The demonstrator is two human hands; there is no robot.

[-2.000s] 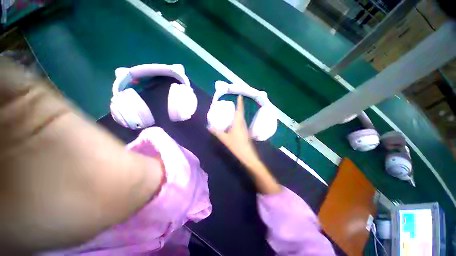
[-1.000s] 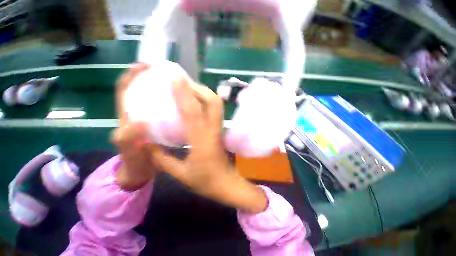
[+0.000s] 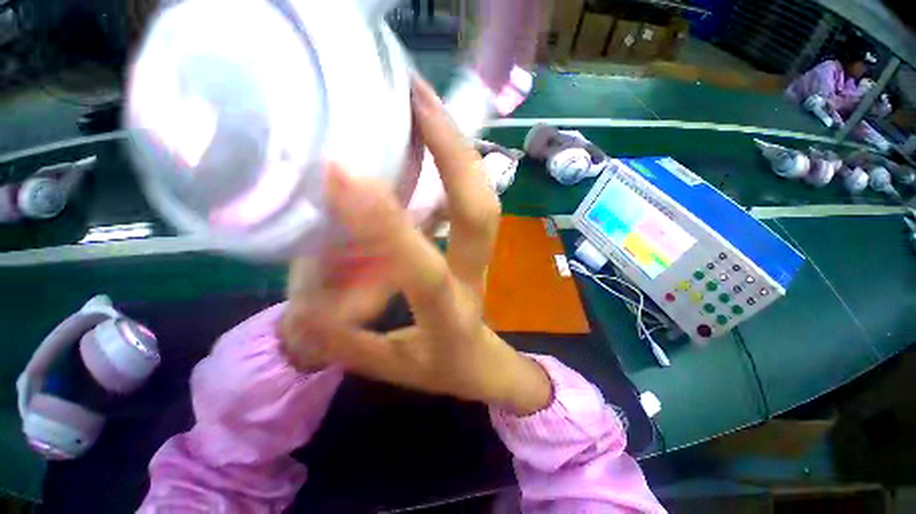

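A pale pink and white headset is held up close to the camera at the upper left, its round outer cup facing me and blurred. My right hand has its fingers at the cup's lower right side. My left hand is behind and below the cup, partly hidden by my right hand. A second cat-ear headset lies on the black mat at the left.
An orange pad lies beyond the hands. The white and blue tester stands at the right, with a white cable beside it. Several headphones lie on the green conveyor. A person sits at the far right.
The headset was lifted from the mat, first held with both cups showing, and is now turned and closer to the camera. The view has swung from tilted to nearly level.
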